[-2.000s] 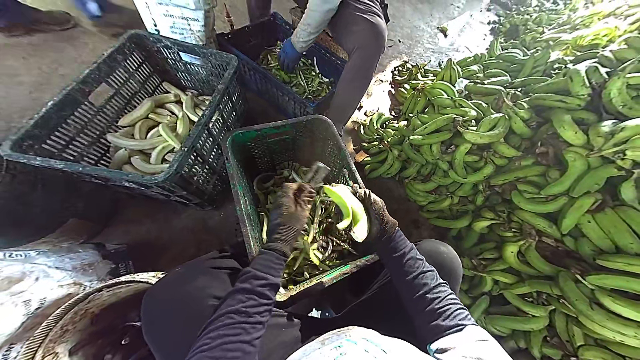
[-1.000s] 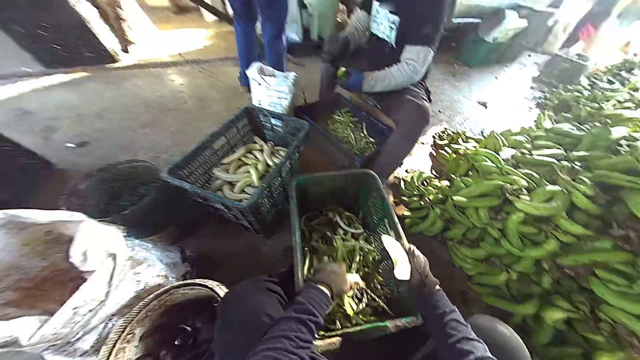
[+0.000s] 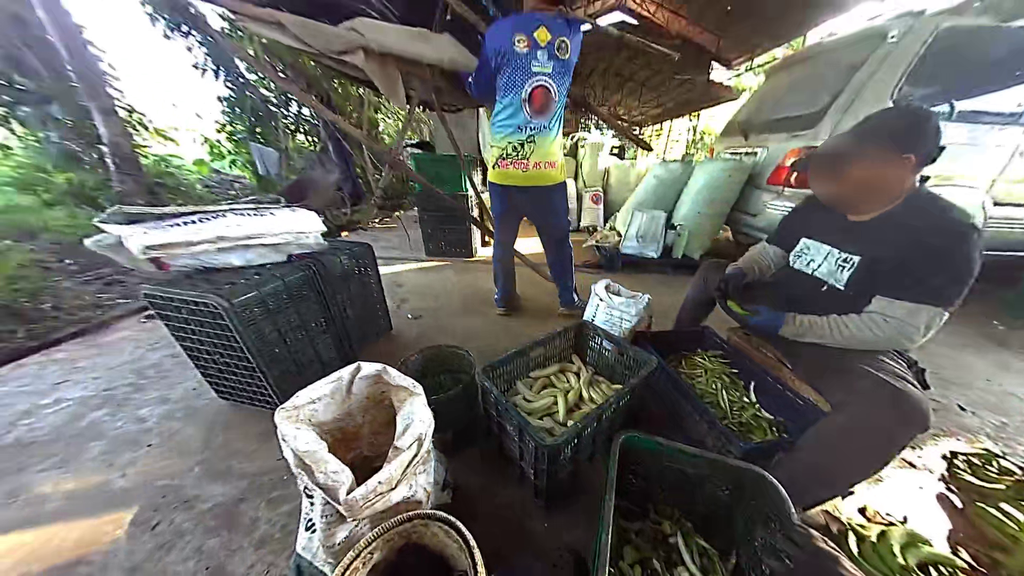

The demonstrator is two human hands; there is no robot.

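My left hand is out of view. A blurred dark brown shape at the bottom edge, by the right rim of the near green crate, may be part of my right glove; what it holds is not visible. Peel strips [image 3: 660, 544] lie inside that green plastic crate [image 3: 692, 456]. Beyond it, peeled green bananas or plantains [image 3: 560, 392] fill part of a dark plastic crate [image 3: 516, 436]. A dark blue crate [image 3: 672, 388] holds more green peels [image 3: 728, 392]. Unpeeled green fruit [image 3: 904, 548] shows at the lower right.
A seated co-worker [image 3: 864, 240] in gloves holds something green by the blue crate. Another person [image 3: 532, 160] stands behind. At left are an open white sack [image 3: 352, 448], a round container [image 3: 412, 544], a dark bucket [image 3: 444, 376] and dark crates [image 3: 272, 320] topped with sacks. A vehicle [image 3: 840, 120] stands behind.
The view has swung up and left. My left hand and the pale fruit piece beside my right hand, both visible a second ago, have left the view.
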